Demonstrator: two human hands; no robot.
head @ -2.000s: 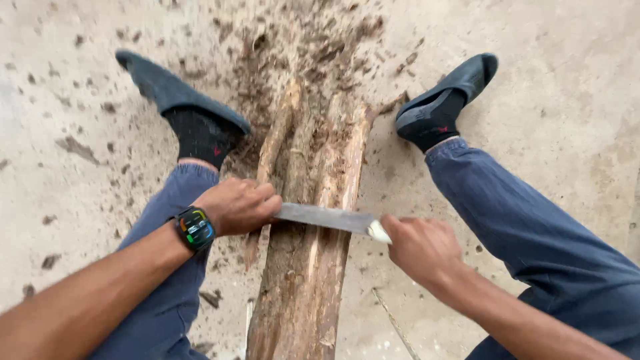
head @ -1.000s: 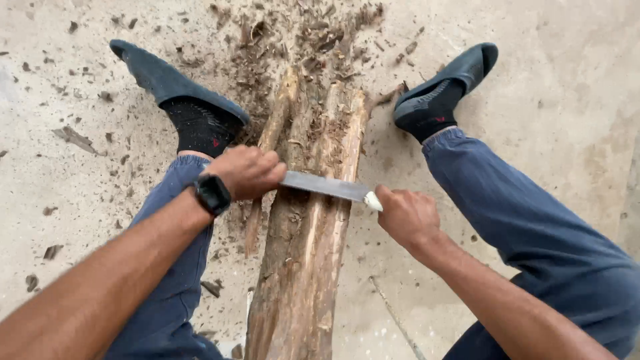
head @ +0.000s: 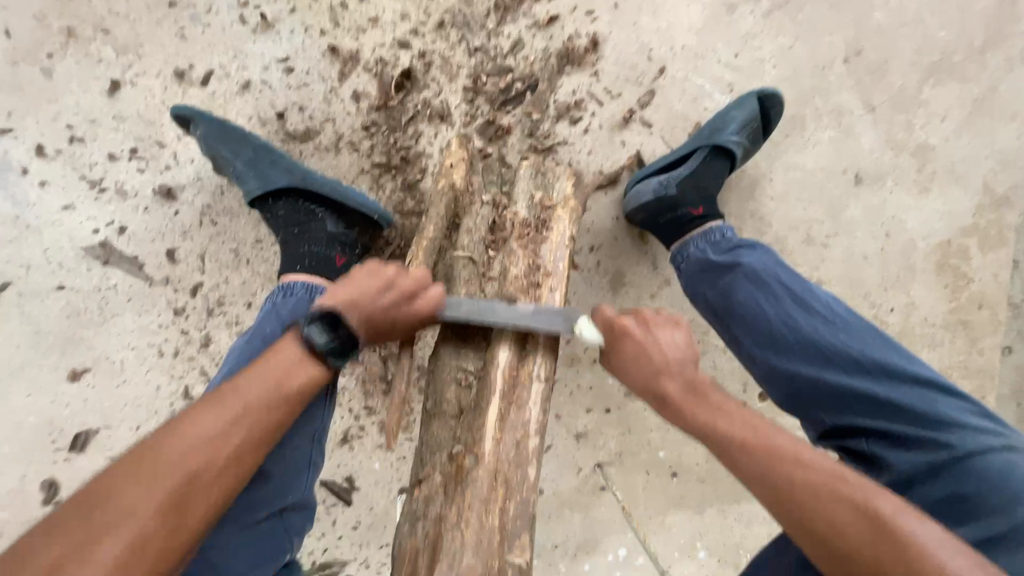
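Note:
A long metal blade (head: 512,315) with a pale handle end (head: 589,330) lies crosswise over a rough log (head: 480,472). My left hand (head: 384,302) grips the blade's left end, beside the log. On the other side, my right hand (head: 650,352) is closed around the handle, most of which is hidden in the fist. The log runs from the bottom edge up between my feet; its right side shows pale, bared wood and its left side keeps darker bark. A loose strip of wood (head: 432,220) leans along the log's left side, partly behind my left hand.
Bark chips (head: 508,88) are scattered over the concrete floor (head: 864,160), thickest past the log's far end. My slippered feet stand on either side, the left slipper (head: 272,160) and the right slipper (head: 740,128). A thin stick (head: 628,512) lies right of the log.
Both hands keep their hold on the blade, which stays across the log. Its position along the log shows no plain change.

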